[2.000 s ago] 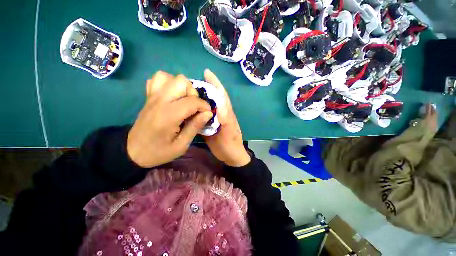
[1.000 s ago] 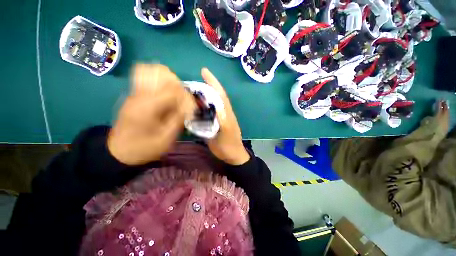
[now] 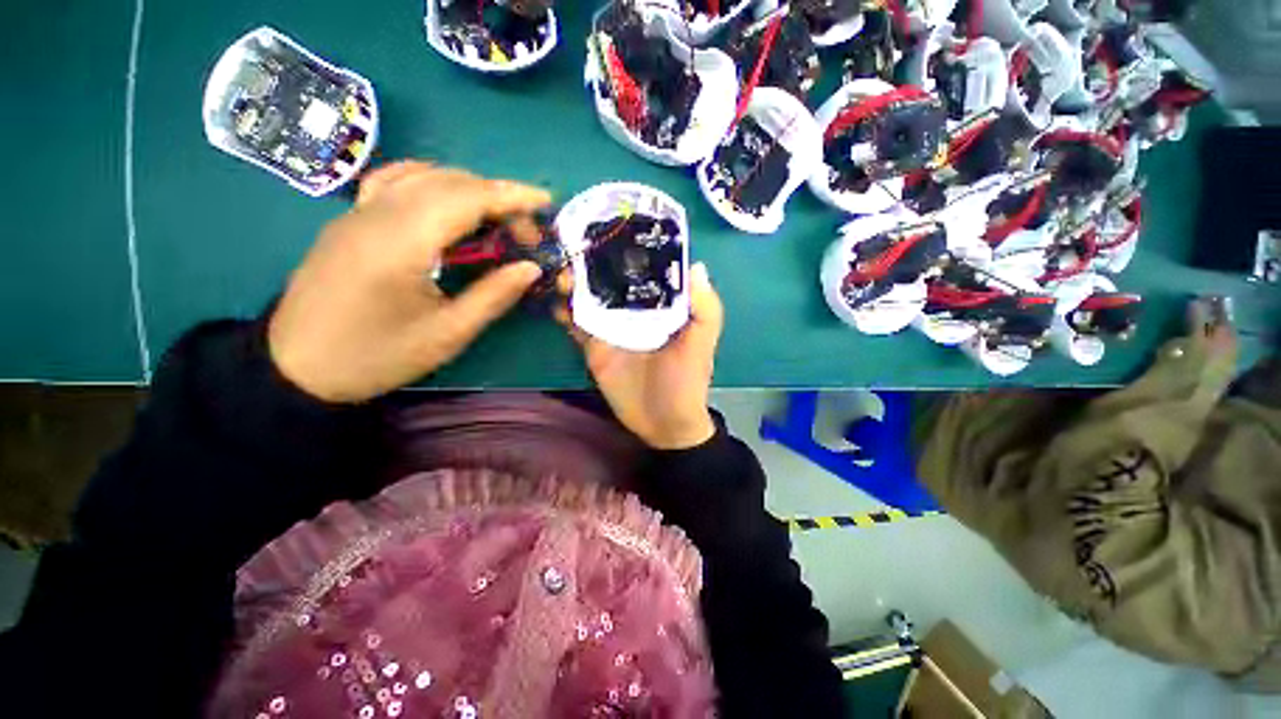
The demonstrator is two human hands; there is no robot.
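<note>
My right hand [image 3: 660,372] holds a white camera housing [image 3: 632,318] with its open back facing up, over the green bench. A black board [image 3: 635,264] sits inside it. My left hand [image 3: 386,281] is beside the housing's left rim, its thumb and fingers closed on a small dark part with red and black wires [image 3: 485,249]. A thin red wire runs from there into the housing. Part of the dark piece is hidden by my fingers.
A white housing with a flat board [image 3: 288,113] lies at upper left. Another housing [image 3: 492,35] is cut off at the top edge. A large cluster of semi-finished cameras [image 3: 899,260] covers the upper right. A neighbour's tan sleeve [image 3: 1110,478] and a black box [image 3: 1239,197] are at right.
The housing in my right hand has turned, so its inside now faces up. My left hand has moved, now holding the dark part with wires at the housing's left. The view has shifted slightly.
</note>
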